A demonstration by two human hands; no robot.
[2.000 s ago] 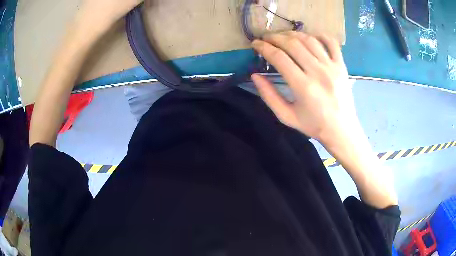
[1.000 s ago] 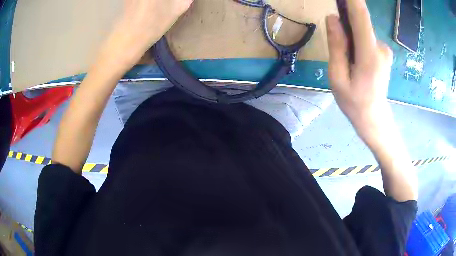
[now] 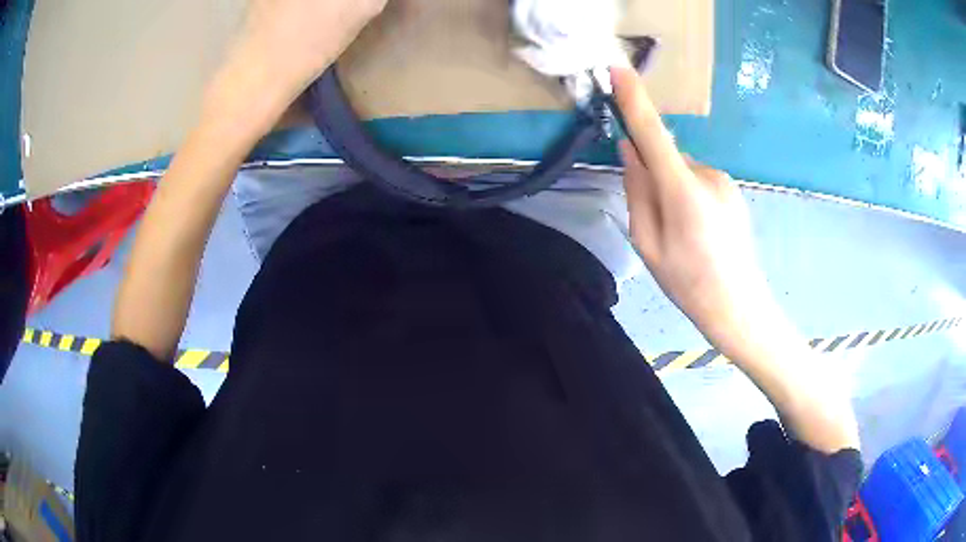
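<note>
A black curved headband [image 3: 397, 178] hangs over the bench's near edge, its ends up on the cardboard. My left hand [image 3: 307, 32] is at its left end, cut off by the top edge; its fingertips are out of the picture. My right hand [image 3: 678, 196] is closed on the dark handle of a hammer with a white cloth-wrapped head [image 3: 567, 30]. The blurred white head is over the yoke [image 3: 641, 51] at the headband's right end and hides most of it. The joint [image 3: 602, 119] shows just below the head.
The cardboard sheet [image 3: 138, 85] lies on the scuffed green bench [image 3: 784, 127]. A smartphone [image 3: 858, 40] lies at the right. A red stool [image 3: 79, 238] stands at lower left, a blue crate [image 3: 913, 489] at lower right. Yellow-black tape crosses the grey floor.
My right hand has moved left from beside the yoke, bringing the white hammer head over it. Earlier it was near the joint with fingers spread. The headband has shifted slightly left since one second ago.
</note>
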